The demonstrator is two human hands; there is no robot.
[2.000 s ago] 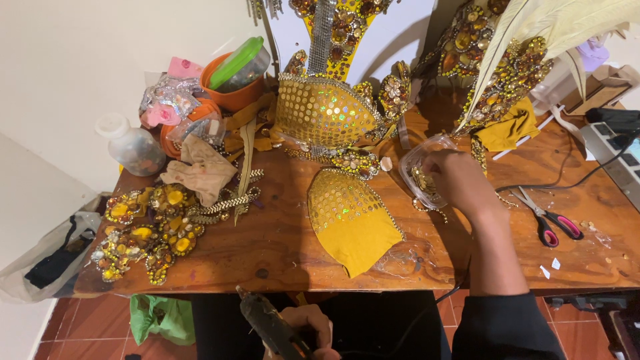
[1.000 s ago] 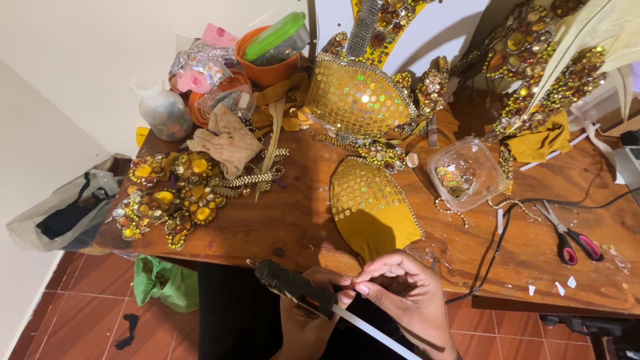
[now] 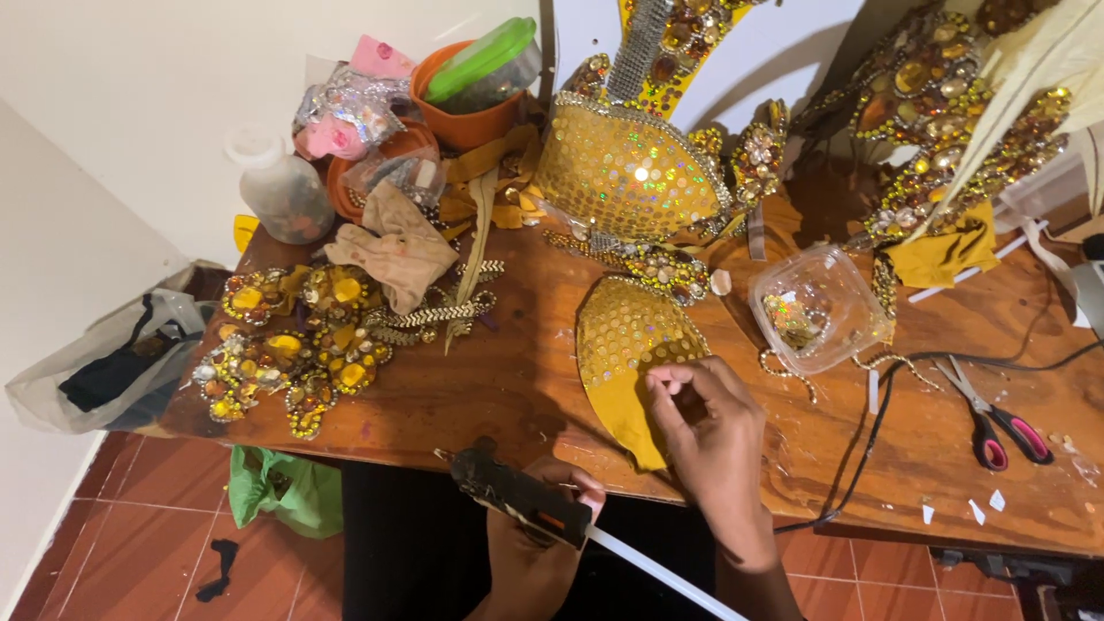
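Note:
My left hand (image 3: 539,552) grips a black glue gun (image 3: 517,498) just off the table's front edge, its nozzle toward the upper left and a long glue stick (image 3: 660,573) out of its back. My right hand (image 3: 711,431) is over the lower right of a yellow fabric cup (image 3: 617,397), partly covered with round sequins. Thumb and forefinger are pinched; whether something tiny is between them cannot be told. Behind the cup stands a sequined yellow bra cup (image 3: 634,172) edged with rhinestones. A clear plastic tub (image 3: 819,306) with sequins lies right of my right hand.
Black-and-pink scissors (image 3: 992,423) and a black cord (image 3: 867,440) lie at the right. Jewelled yellow pieces (image 3: 297,336), a beige cloth (image 3: 397,241), a plastic bottle (image 3: 280,185) and orange pots (image 3: 470,108) occupy the left. A feathered, jewelled piece (image 3: 940,112) stands back right.
My right hand was at the tub, then beside the glue gun and my left hand; now it is over the yellow cup. The glue gun has stayed in my left hand.

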